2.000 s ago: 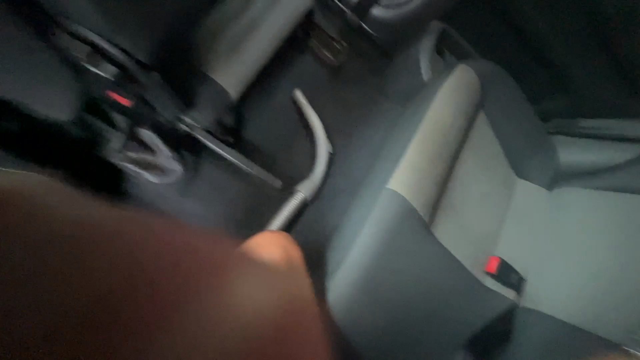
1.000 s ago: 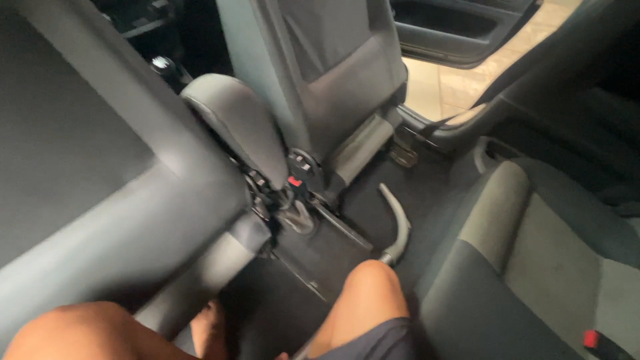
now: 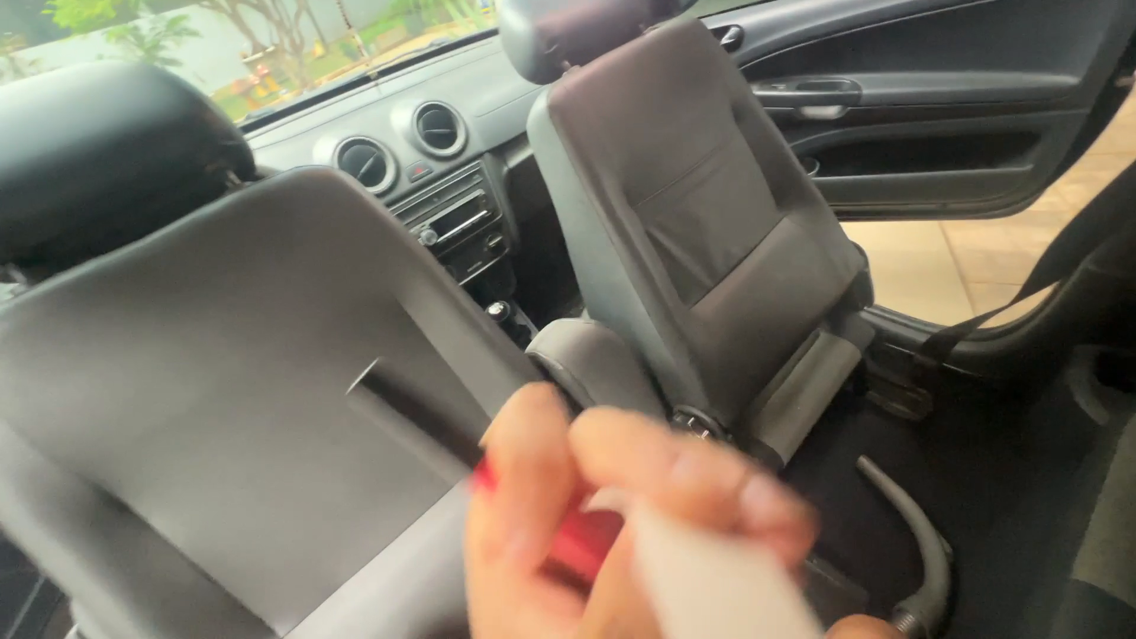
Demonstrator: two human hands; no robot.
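My left hand [image 3: 519, 506], blurred, is closed around a black tube-shaped tool [image 3: 413, 422] with a red part [image 3: 586, 537]. The tool's dark end points up and left, in front of the left seat's back. My right hand [image 3: 701, 475] touches or nearly touches the left one; its curled fingers lie against a whitish object [image 3: 714, 577], too blurred to name. The hands partly hide the red part. To their right, a curved grey tube [image 3: 927, 541], like a vacuum wand handle, rests over the dark car floor.
Two front seatbacks, left [image 3: 204, 382] and right [image 3: 701, 195], stand ahead, with a padded armrest [image 3: 595, 359] between them. Beyond is the dashboard [image 3: 484, 106]. A car door [image 3: 914, 98] stands ajar at the right, and a black seat belt [image 3: 1021, 293] hangs by the opening.
The view has swung up toward the dashboard. My two hands, with the black and red tool and the whitish object, have come up into view.
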